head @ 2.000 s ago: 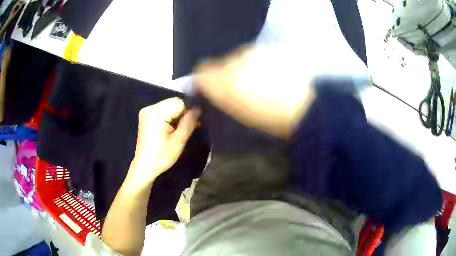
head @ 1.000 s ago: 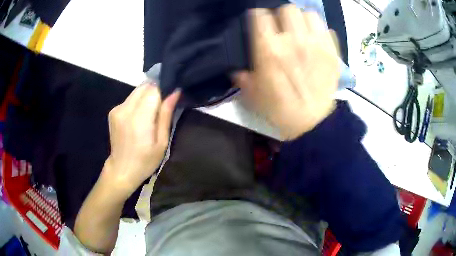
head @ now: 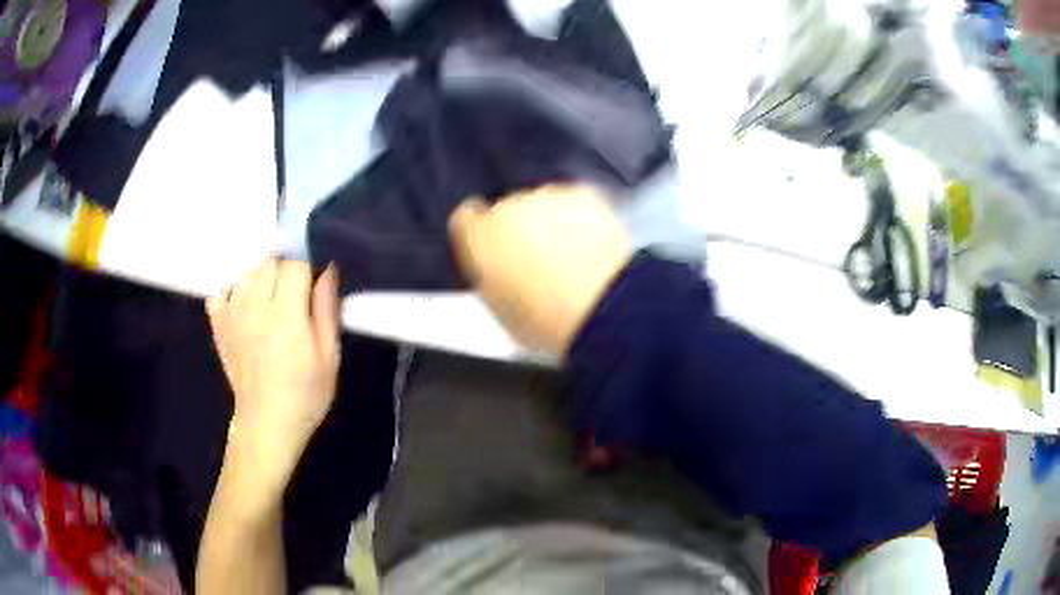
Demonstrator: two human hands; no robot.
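A dark garment panel (head: 395, 221) lies bunched on the white table, with a pale blue-grey backing (head: 331, 116) showing beside and under it. My left hand (head: 279, 331) pinches the edge of the cloth at the table's front edge. My right hand (head: 544, 258) is on the dark cloth with its fingers curled; its grip is blurred, and the fingertips are partly hidden in the folds.
The white machine (head: 837, 70) is at the upper right, blurred. Black-handled shears (head: 883, 258) lie below it, with a dark block (head: 1004, 331) further right. A red basket (head: 959, 465) is at the lower right, another (head: 87, 529) at the lower left. Dark cloth hangs at left.
The panel has been folded over and bunched, and more pale backing shows. My right hand has moved left and lower on the cloth. My left hand stays at the table edge. The view has shifted.
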